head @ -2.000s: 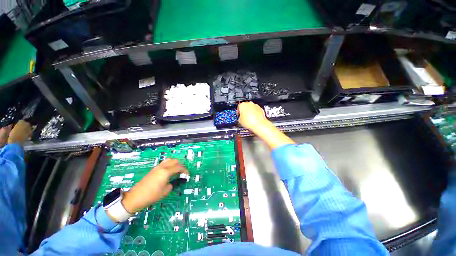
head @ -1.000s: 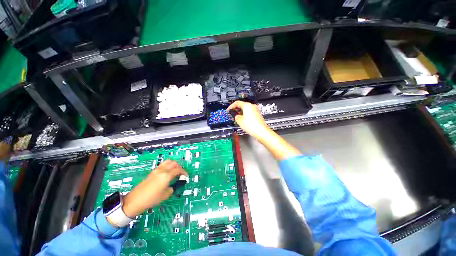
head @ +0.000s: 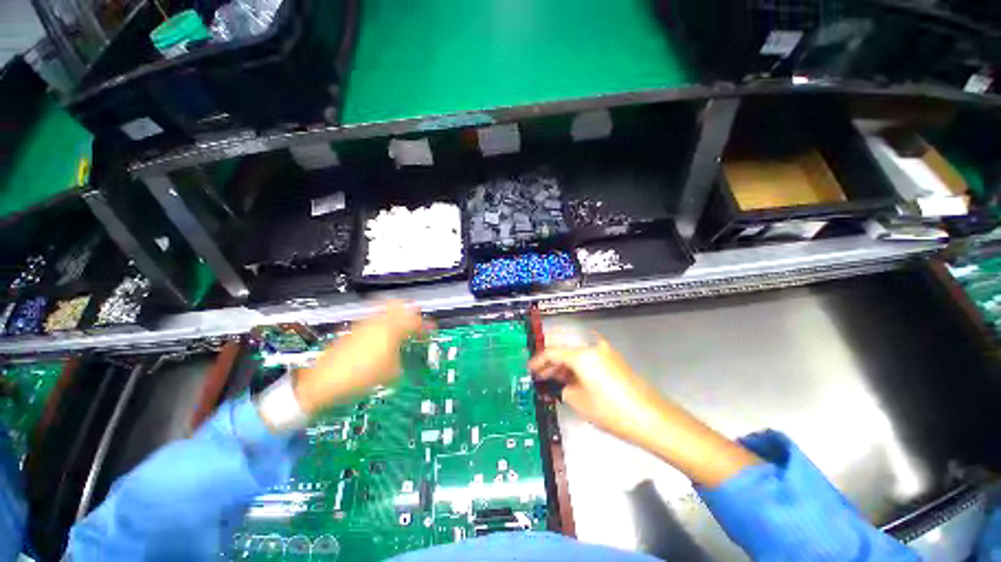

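A large green circuit board (head: 472, 417) with white markings lies in front of me in a carrier with reddish-brown side rails (head: 552, 461). My left hand (head: 368, 353) is blurred above the board's upper part; whether it holds anything cannot be told. My right hand (head: 576, 379) is over the board's right rail, fingertips together around something small and dark that is too unclear to name. A small bin of blue components (head: 525, 271) is on the lower shelf, with a heap of white connectors (head: 412, 239) to its left and grey components (head: 514, 209) behind it.
Small white parts (head: 602, 260) lie right of the blue bin. A black tote (head: 209, 82) with a green tub (head: 179, 33) stands on the upper shelf. A chain rail (head: 703, 288) runs along the shelf's front. Steel plate (head: 746, 384) lies right of the board.
My right hand has left the blue bin and come down and toward me to the board's right rail. My left hand has moved up over the board, away from the black piece it was at.
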